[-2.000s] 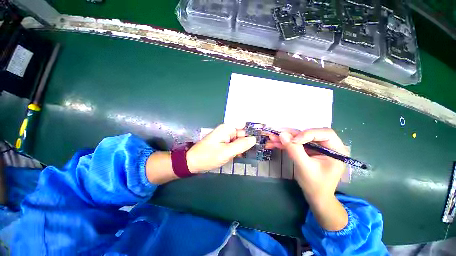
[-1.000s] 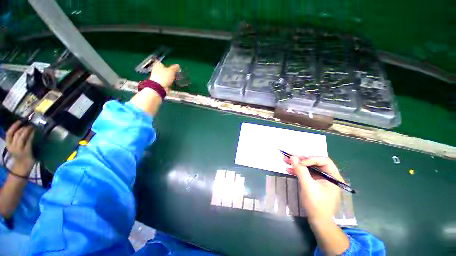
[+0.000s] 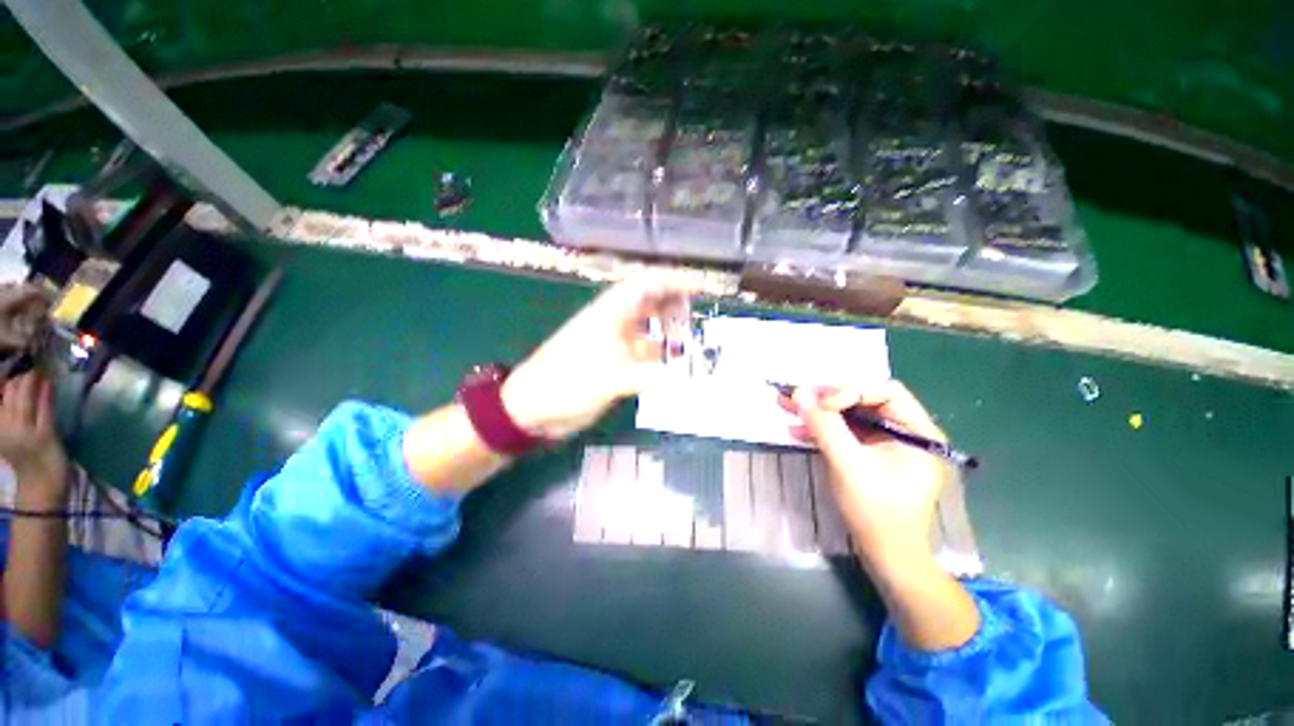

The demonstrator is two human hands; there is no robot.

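Observation:
My left hand [image 3: 599,358], with a dark red wristband, is over the left part of the white sheet [image 3: 837,355]. Its fingertips pinch a small, blurred electronic module [image 3: 700,349]. My right hand [image 3: 883,475] holds a thin dark pen-like tool [image 3: 908,434], its point toward the left over the sheet. The adhesive strips [image 3: 646,496] lie below the sheet in a row, pale at the left and grey-beige at the right, with a gap between. My right hand covers some of them.
A clear blister tray [image 3: 823,170] full of dark modules stands beyond the worn bench edge. Long modules [image 3: 359,145] and a small piece [image 3: 453,192] lie on the belt. A yellow-handled screwdriver [image 3: 176,440], a black device [image 3: 178,295] and another person's hand [image 3: 31,426] are at left.
My left hand first reached from the work to the belt, and has now come back over the sheet with a small module. My right hand still holds the tool. The camera view has shifted.

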